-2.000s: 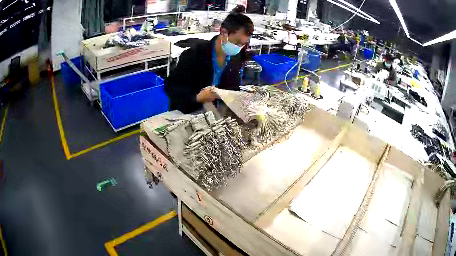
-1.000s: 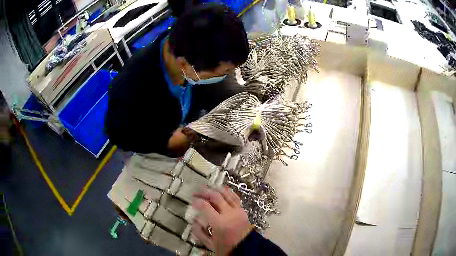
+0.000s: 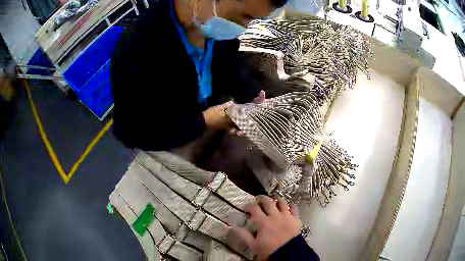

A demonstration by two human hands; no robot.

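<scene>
My right hand [image 3: 275, 227] lies palm down on beige striped strap bundles [image 3: 209, 204] at the lower centre, its fingers somewhat spread and partly bent. It does not visibly grip a bundle. The bundles lie side by side, with narrow bands around them and a green piece [image 3: 144, 219] on the left part. Beyond them, another person's hands [image 3: 222, 116] hold a fanned-out strap bundle [image 3: 275, 127] with a yellow tie [image 3: 313, 152]. My left hand is out of the picture.
A person in a dark jacket [image 3: 153, 76] and face mask leans over the bin from the left. More strap bundles [image 3: 326, 51] lie behind. The wooden bin's divider [image 3: 405, 153] runs at right. A blue crate [image 3: 94, 76] stands at upper left.
The view has moved in closer on the bundles and the person. My right hand came into view and now lies further right. The other person's fanned bundle is spread more plainly.
</scene>
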